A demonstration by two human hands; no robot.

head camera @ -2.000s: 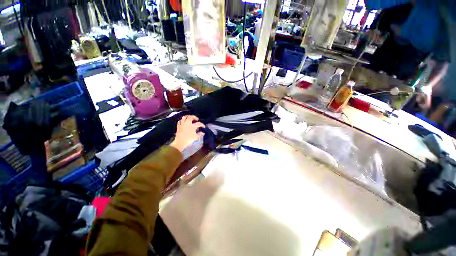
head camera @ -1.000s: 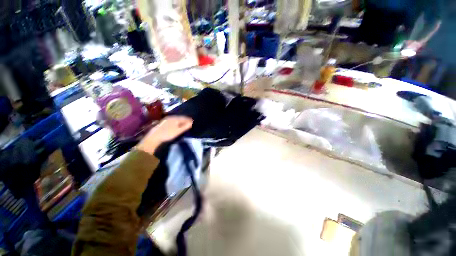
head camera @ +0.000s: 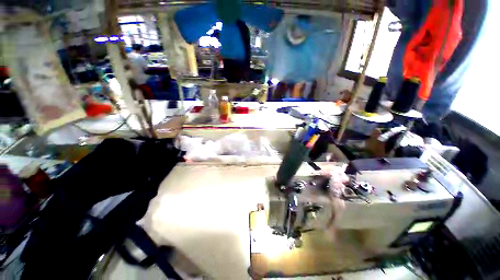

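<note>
No hand shows in the head view. A pile of black fabric lies over the left of the pale table, with a paler grey piece showing between the dark layers. A dark strip runs off the pile's front onto the table and is blurred. The off-white sewing machine stands at the right, its small screen lit. Its presser foot and needle area is brightly lit, and I cannot make out any fabric under it.
A purple object is at the left edge. Behind the table are white plastic, an orange bottle and a clear bottle. Black thread cones stand at the back right. Blue garments hang behind. A person is far back left.
The view has swung right and up, bringing the sewing machine in. My left hand, earlier on the dark fabric, is out of the picture. The black fabric now lies spread further towards the front left.
</note>
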